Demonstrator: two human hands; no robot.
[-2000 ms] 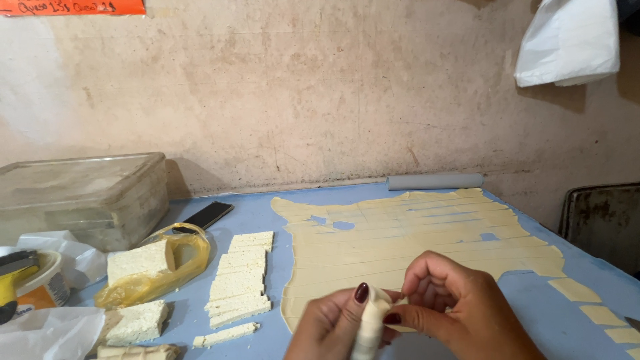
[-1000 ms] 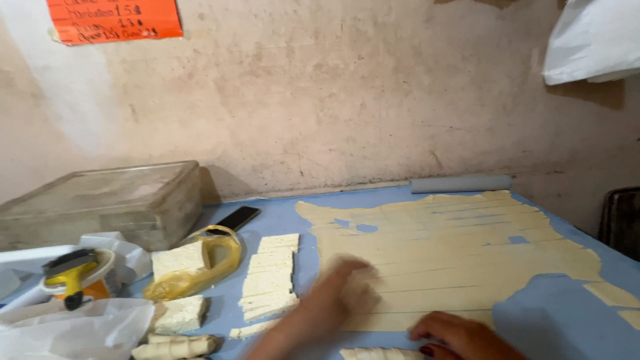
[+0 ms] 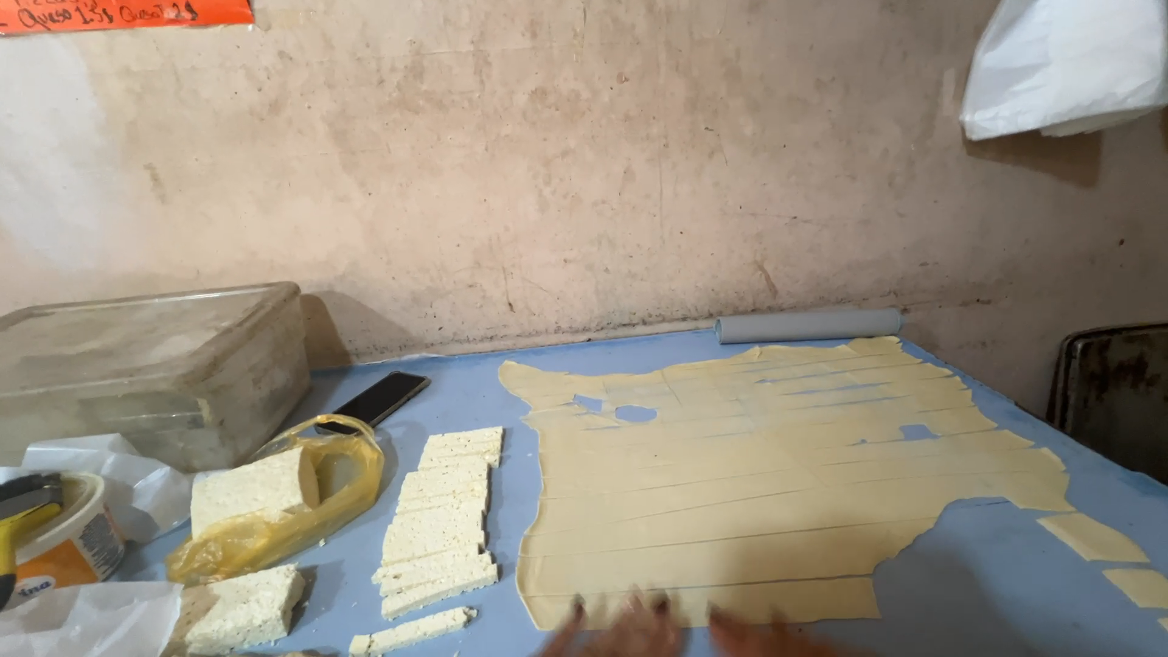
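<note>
Blurred at the bottom edge, my left hand (image 3: 620,630) touches or hovers over the near edge of a thin sheet of dough (image 3: 730,474) cut into long strips. Close beside it on the right, my right hand (image 3: 757,636) is at the same edge, mostly out of frame. Neither hand shows anything held. Left of the dough lies a row of white cheese slices (image 3: 438,520), with one separate cheese stick (image 3: 415,630) below it. A cheese block (image 3: 255,493) rests in a yellow plastic bag (image 3: 351,493), and another cheese block (image 3: 242,607) lies nearer.
A cloudy plastic box (image 3: 155,365) stands at the back left, near a black phone (image 3: 379,400). A plastic tub (image 3: 78,538) with a yellow-and-black tool (image 3: 27,520) is at far left. A grey tube (image 3: 808,326) lies by the wall. Small dough pieces (image 3: 1090,537) lie at right.
Two seconds ago both hands held a rolled piece of dough; now they are at the dough sheet's near edge. The left hand, blurred over the sheet one second ago, has come down toward the bottom edge.
</note>
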